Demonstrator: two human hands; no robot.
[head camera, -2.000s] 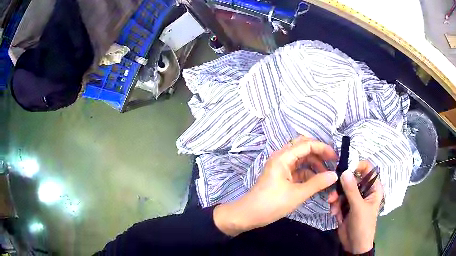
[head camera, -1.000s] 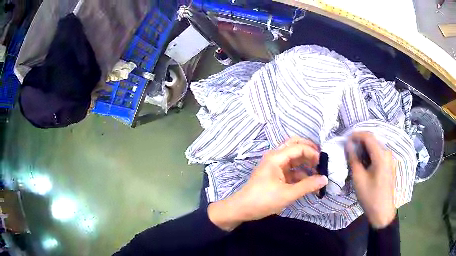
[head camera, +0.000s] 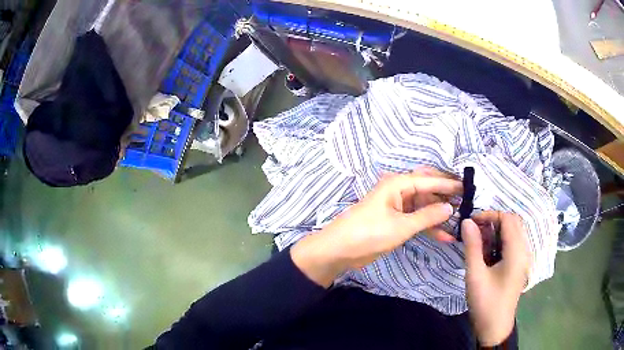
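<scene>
A white garment with thin blue-grey stripes (head camera: 410, 130) lies bunched over my lap. A narrow black strip (head camera: 469, 184) stands upright between my fingertips above it. My left hand (head camera: 390, 215) comes from the left, with thumb and fingers at the strip's left side. My right hand (head camera: 496, 263) pinches the strip's lower end with thumb and fingers. Something dark and slim (head camera: 492, 246) sits inside my right palm, mostly hidden by the fingers. No needle or thread can be made out.
A white-topped table with a yellow tape-like edge (head camera: 472, 41) curves across the upper right. A mesh-like bin (head camera: 578, 198) stands at right. Blue crates (head camera: 157, 147), a dark cap (head camera: 75, 137) on grey-brown cloth and a white card (head camera: 248, 68) are at upper left, over green floor (head camera: 171, 232).
My right hand was away from the strip and blurred a second ago; now it is back gripping its lower end. The strip has moved up and right.
</scene>
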